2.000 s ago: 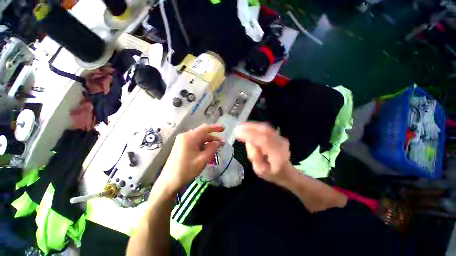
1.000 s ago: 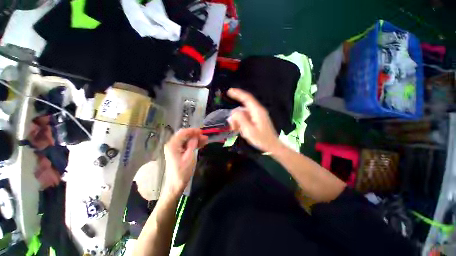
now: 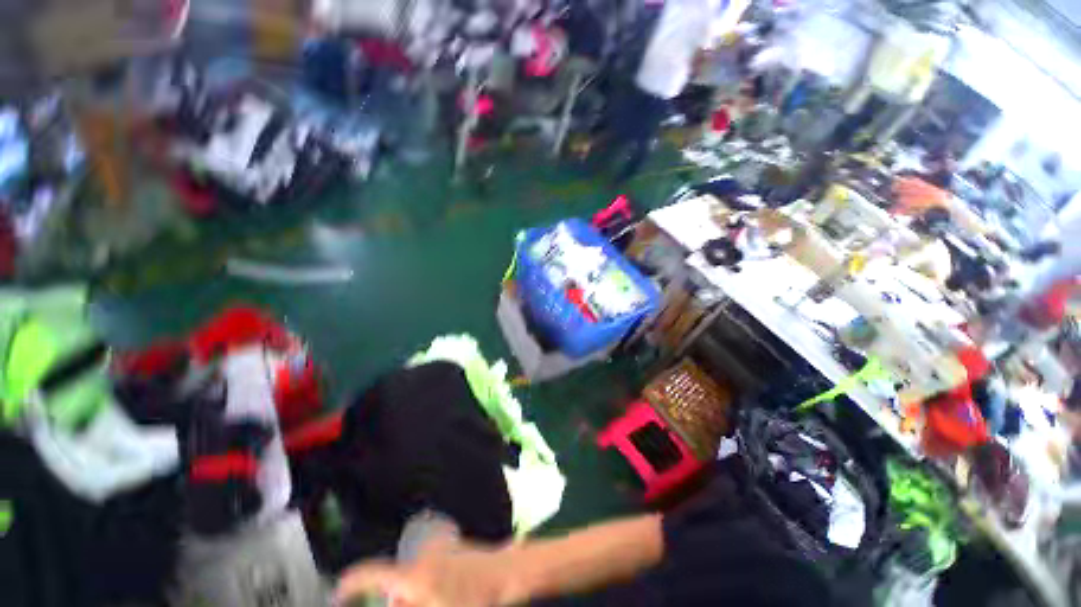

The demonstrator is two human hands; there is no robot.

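Note:
My right hand [image 3: 433, 579] is blurred at the bottom edge, its forearm coming in from the right. A small pale grey thing [image 3: 427, 536] shows at its upper side; I cannot tell whether the hand holds it. My left hand is not in view. Just beyond my right hand lies a pile of black cut pieces [image 3: 409, 457] with pale-green edges. More black, white and neon-green pieces [image 3: 89, 439] lie at the left. A pale corner of the machine table [image 3: 255, 567] shows at the lower left.
A blue basket [image 3: 563, 338] of white scraps stands on the green floor. A red stool [image 3: 646, 451] and brown checked seat [image 3: 690, 397] are nearer. A long cluttered worktable [image 3: 771, 314] runs along the right, with a dark bag of scraps [image 3: 818, 480] beside it.
The view has swung up and right. The sewing machine arm and my left hand have left the picture. My right hand now sits at the bottom edge; the red strip between the hands no longer shows.

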